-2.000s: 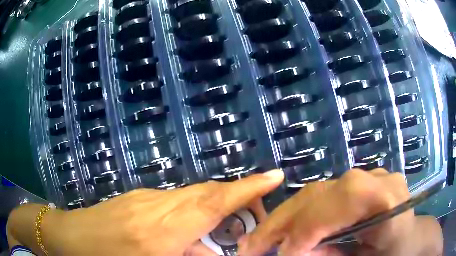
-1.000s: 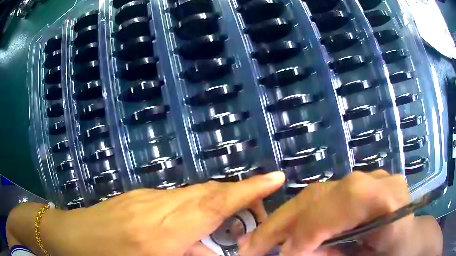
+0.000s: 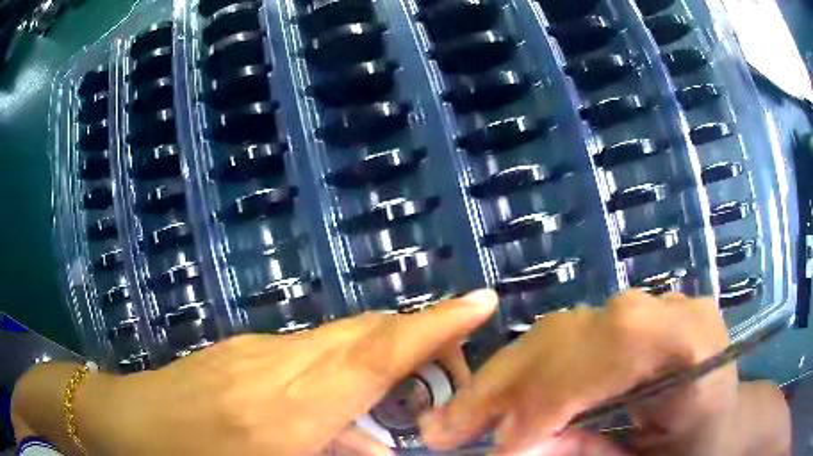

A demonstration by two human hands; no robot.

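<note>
My left hand (image 3: 285, 378) comes in from the lower left and holds a round unit (image 3: 406, 401) between thumb and fingers at the bottom of the picture. The unit has a dark grey face with a small centre dot and a pale rim. My right hand (image 3: 597, 370) is at the unit's right side, slightly blurred, and holds a long thin dark tool (image 3: 669, 383) that points up to the right. The tool's tip and the unit's lower edge are hidden or cut off.
A large clear blister tray (image 3: 459, 196) lies under and beyond both hands, with rows of black discs (image 3: 370, 120) on edge. A white sheet (image 3: 768, 44) is at the upper right. The green mat (image 3: 27, 196) shows at the left.
Both hands and the round unit have shifted slightly up. My right fingers and the tool have changed angle a little and look more blurred.
</note>
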